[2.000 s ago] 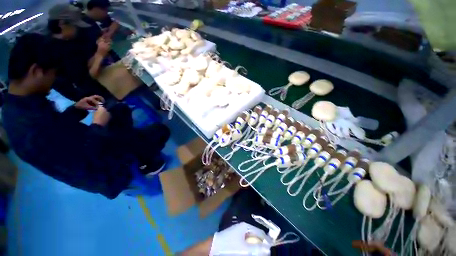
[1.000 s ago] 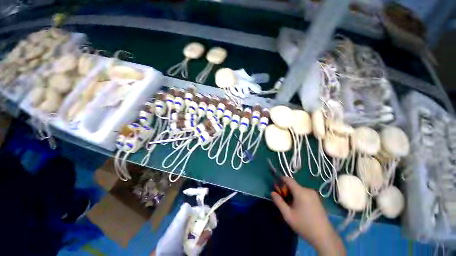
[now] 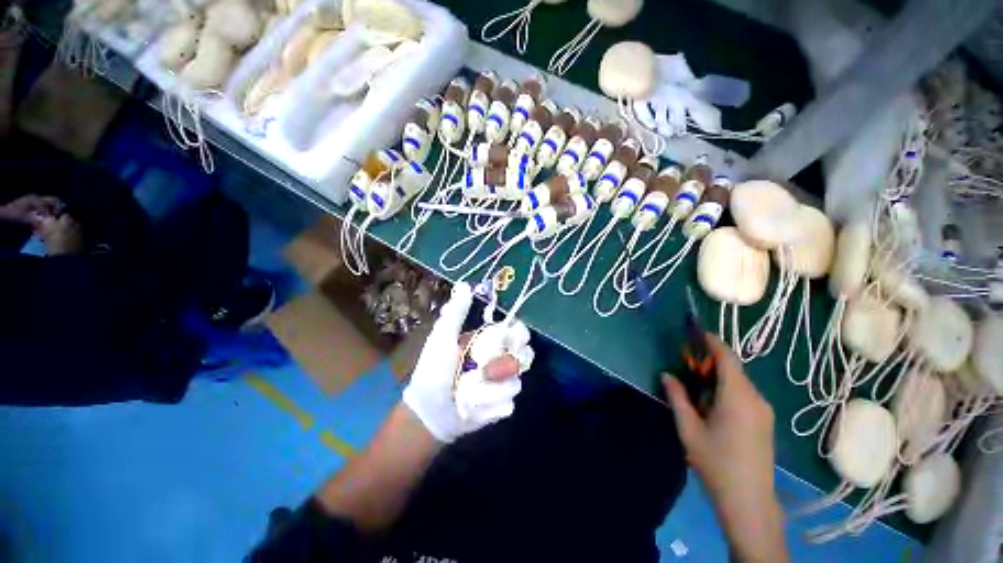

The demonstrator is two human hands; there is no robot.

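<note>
My left hand (image 3: pixel 467 379), in a white knit glove, is closed around a striped float piece (image 3: pixel 500 350) above my lap at the bench edge. White material and a cord loop (image 3: pixel 528 295) stick up from it. The fingers hide most of the piece. My bare right hand (image 3: pixel 731 423) is at the bench edge to the right, holding orange-and-black pliers (image 3: pixel 697 357) with the dark jaws pointing up and away. Rows of striped float pieces (image 3: pixel 594 154) with cord loops lie on the green bench (image 3: pixel 572 324) beyond both hands.
A white foam tray (image 3: pixel 440 83) with cream pieces stands at the upper left. Round cream pieces (image 3: pixel 734 266) with cords lie at the right. A spare white glove (image 3: pixel 687 99) lies behind the rows. An open carton (image 3: pixel 319 346) stands on the floor. A seated person (image 3: pixel 99 264) is at the left.
The view has swung about. My left hand has come up with the piece nearer the bench edge. My right hand, out of view at first, now holds the pliers raised.
</note>
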